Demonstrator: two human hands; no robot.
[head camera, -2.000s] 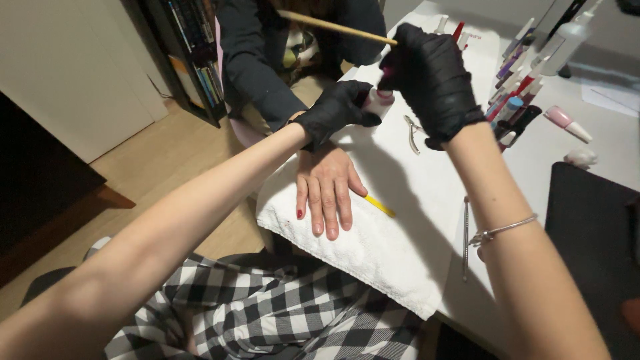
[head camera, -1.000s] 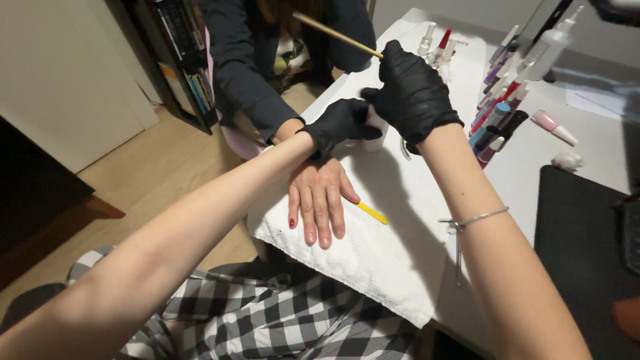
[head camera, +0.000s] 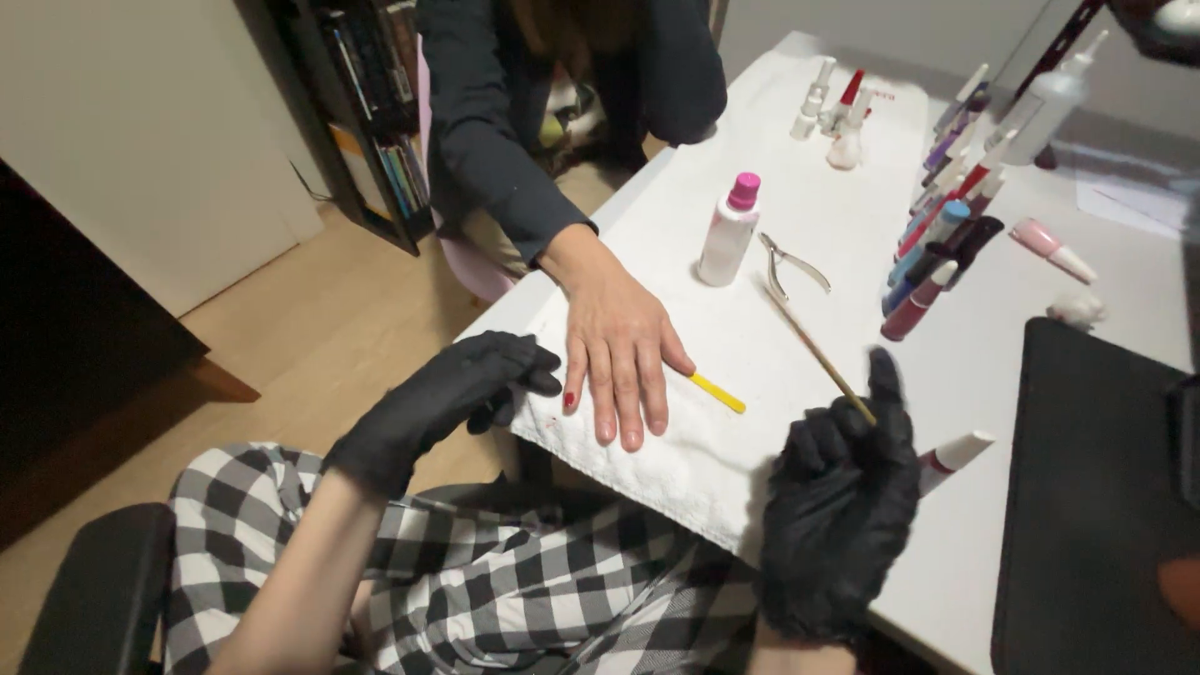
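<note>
My left hand (head camera: 450, 398), in a black glove, is empty beside the other person's hand (head camera: 614, 337), its fingertips near that person's little finger, whose nail is red. That person's hand rests palm down on a white towel (head camera: 694, 459), with a yellow stick (head camera: 717, 394) by the thumb. My right hand (head camera: 844, 506), gloved too, holds a thin wooden stick (head camera: 816, 352) that points up and left. A nail polish bottle with a white cap (head camera: 961, 452) lies partly hidden behind my right hand. A bottle with a pink cap (head camera: 729, 234) stands beside metal cuticle nippers (head camera: 778, 267).
Several nail polish bottles (head camera: 914, 300) stand in a row at the right, with a clear squeeze bottle (head camera: 1050, 103) behind. A pink polish bottle (head camera: 1045, 246), a cotton ball (head camera: 1076, 309) and a black mat (head camera: 1087, 497) lie farther right. More small bottles (head camera: 808, 103) stand at the back.
My hands have come apart and moved down towards me; the right still holds the wooden stick. The pink-capped bottle, earlier at my left hand, now stands on the towel, out of my hands.
</note>
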